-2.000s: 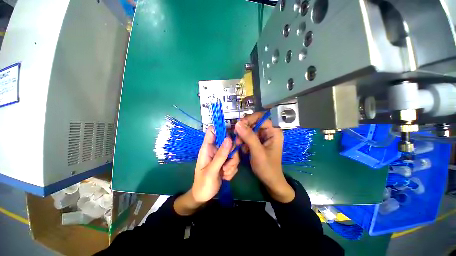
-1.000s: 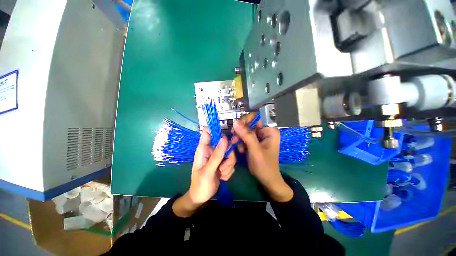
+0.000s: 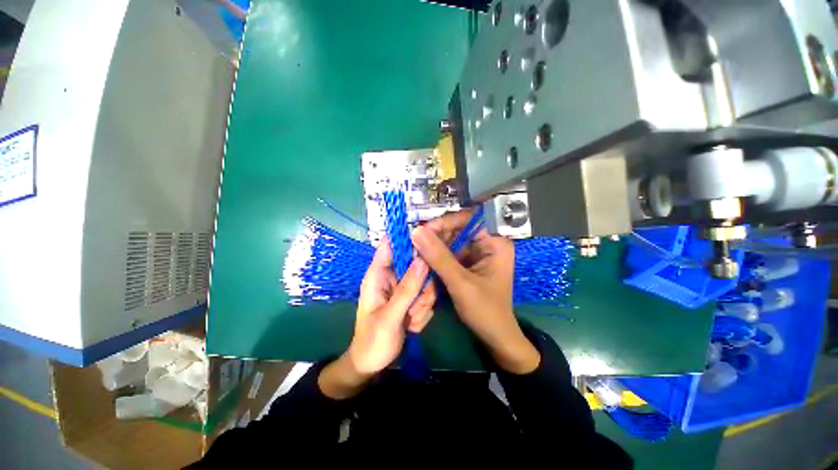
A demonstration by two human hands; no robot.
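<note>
My left hand is closed around an upright bunch of blue lead wires. My right hand is beside it, its thumb and fingertips touching the bunch; a few blue wires slant up through its fingers. Both hands are just in front of the silver fixture plate, with a brass-coloured block at its right. A broad pile of blue wires lies across the green mat behind the hands, pale tips at the left. The wire ends between the fingertips are too small to make out.
The grey machine head overhangs at the right, with white and brass fittings. A small blue bin and a large blue tote are at the right. An off-white unit stands left, above a cardboard box of whitish pieces.
The right fingertips have moved left and up against the bunch. The left hand keeps its hold. The machine head shifts in view between frames, along with the camera's view.
</note>
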